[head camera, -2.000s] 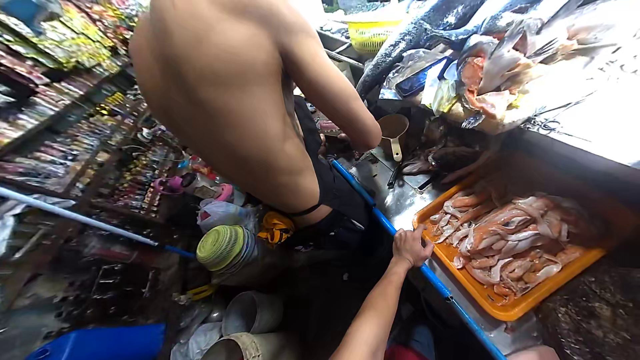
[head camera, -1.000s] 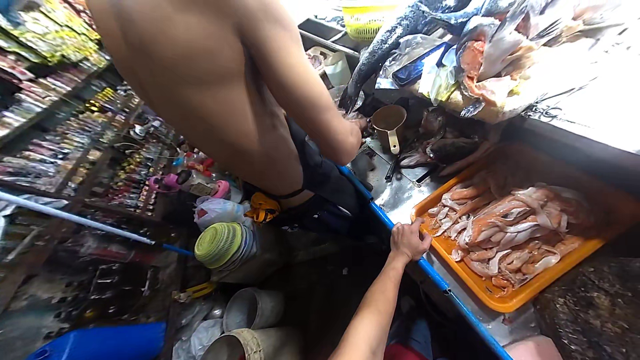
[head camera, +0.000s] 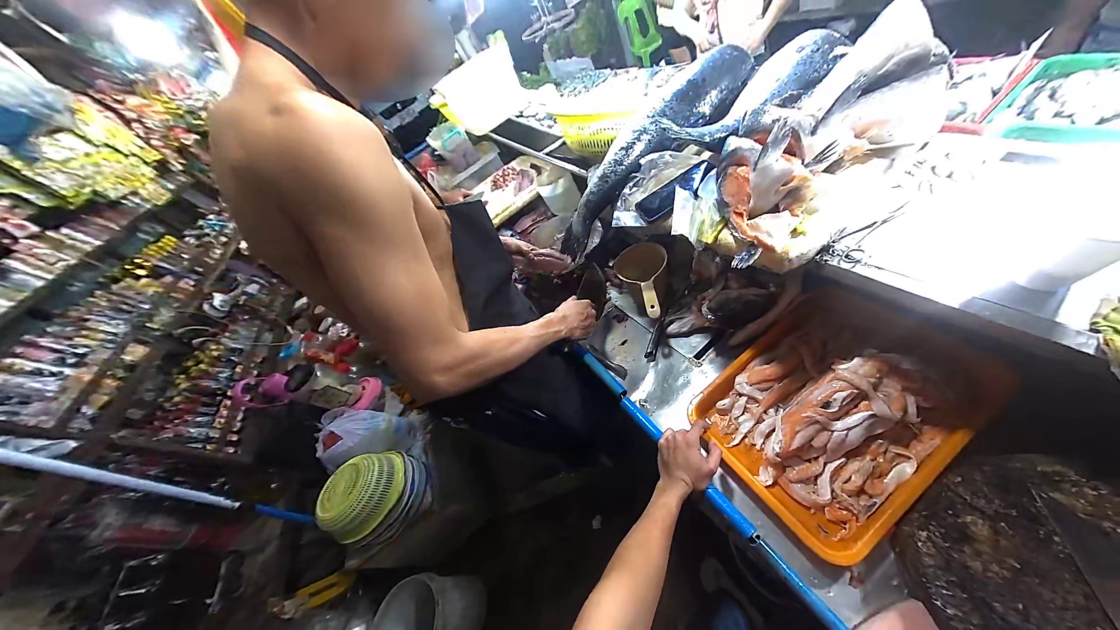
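My left hand (head camera: 689, 459) rests over the blue rail (head camera: 731, 512) on the counter's front edge, its fingers curled beside the near left corner of an orange plastic tray (head camera: 827, 544). In the tray lies a heap of pink and orange fish strips (head camera: 840, 420). A rounded, skin-coloured shape at the bottom edge, right of the rail, may be part of my right hand; its fingers cannot be made out. Beyond the tray are a brown long-handled dipper (head camera: 641, 267), dark fish pieces (head camera: 731, 306) and large cut fish parts (head camera: 766, 197).
A co-worker in a dark apron (head camera: 503, 289) stands at the left with a dark blade (head camera: 592, 289) in one hand. Whole large fish (head camera: 647, 131) lie farther back. A dark, worn block (head camera: 989, 542) is right of the tray. Stacked baskets (head camera: 360, 499) stand low at the left.
The view has tilted up, bringing more of the co-worker and the back of the stall into sight. The co-worker's hand with the blade now shows over the counter edge. My left hand stays by the tray.
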